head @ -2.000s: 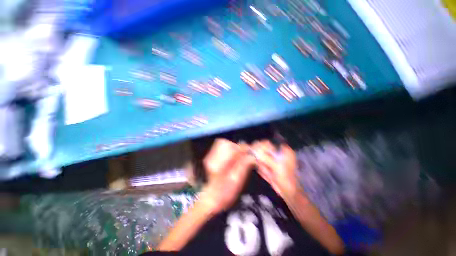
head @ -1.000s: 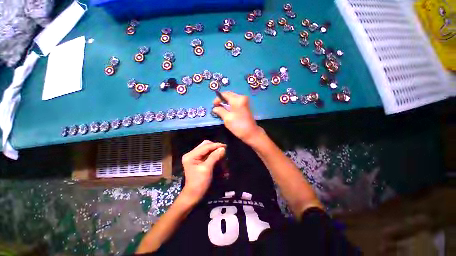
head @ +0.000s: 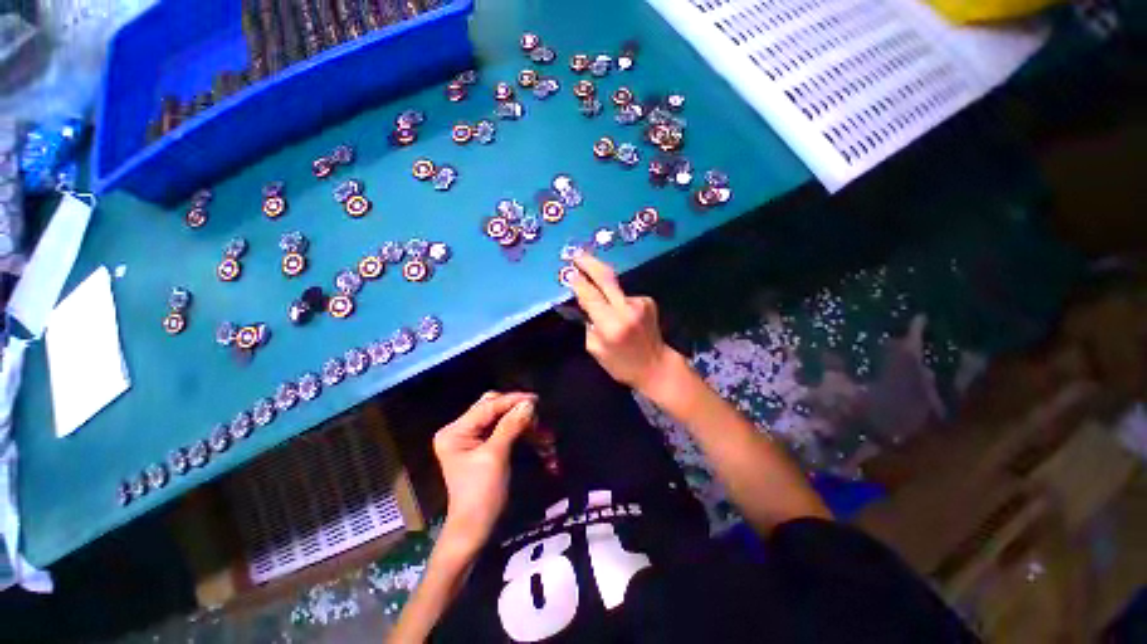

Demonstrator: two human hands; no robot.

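Note:
My right hand (head: 619,330) is at the bench's front edge. Its fingertips touch or overlap a copper-ringed disc (head: 569,274) beside a silver disc (head: 574,252); the grip is unclear. A small dark shape shows below its fingers, too blurred to name. My left hand (head: 476,455) is above the lap, thumb and fingertips pinched together; whether anything is between them cannot be told. A row of silver discs (head: 287,395) runs along the bench edge at the left. Pairs and clusters of silver and copper-ringed discs (head: 371,267) lie across the bench.
A blue plastic tray (head: 315,76) with brown rod-like stacks is at the upper left. White cards (head: 88,352) lie at the left. A perforated white sheet (head: 836,88) is at the upper right. A yellow item (head: 987,8) is beyond it. A cardboard box (head: 403,484) is below the bench.
The view has turned and shifted, showing more of the blue tray. My right hand has moved from the row's end to the disc pair farther right. My left hand remains pinched above the lap.

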